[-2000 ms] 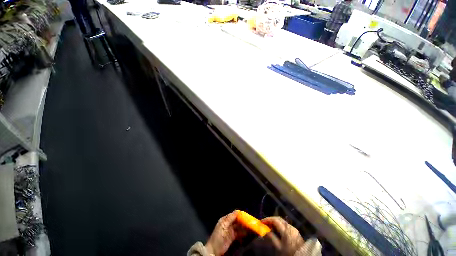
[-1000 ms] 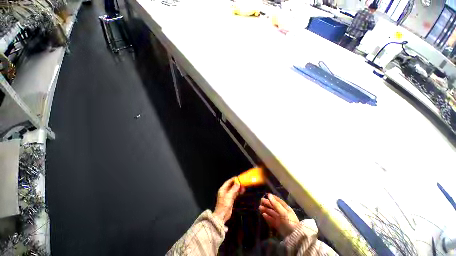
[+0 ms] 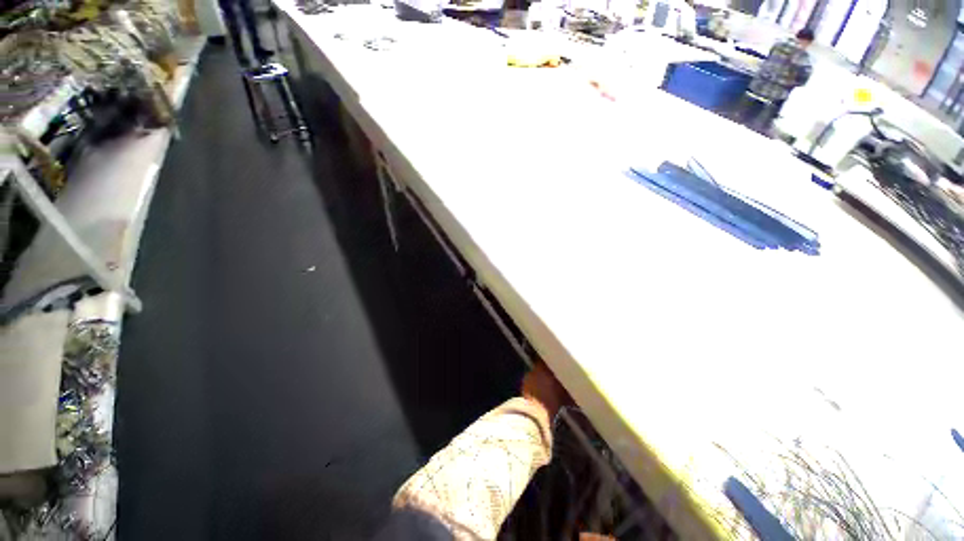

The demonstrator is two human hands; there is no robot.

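My left hand [image 3: 543, 387] reaches in under the near edge of the long white table [image 3: 497, 201]. Its fingers are hidden by the edge and shadow, so I cannot tell what it holds. The orange pouch or cloth is not visible. A small skin-coloured patch at the bottom edge seems to be part of my right hand [image 3: 595, 537], almost wholly cut off. A navy strap piece [image 3: 757, 511] lies near the table's front edge, beside loose dark threads [image 3: 819, 491].
A pile of navy strips [image 3: 729, 209] lies farther back on the table. Beyond are a yellow cloth bundle [image 3: 534, 60], a blue bin [image 3: 706, 84] and a seated person [image 3: 783, 72]. A stool [image 3: 277, 104] stands in the dark aisle. Loaded shelving [image 3: 85, 243] runs along the left.
My left hand has moved from holding the orange piece in front of me to under the table edge. The orange piece has gone from sight. My right hand has dropped almost out of the picture.
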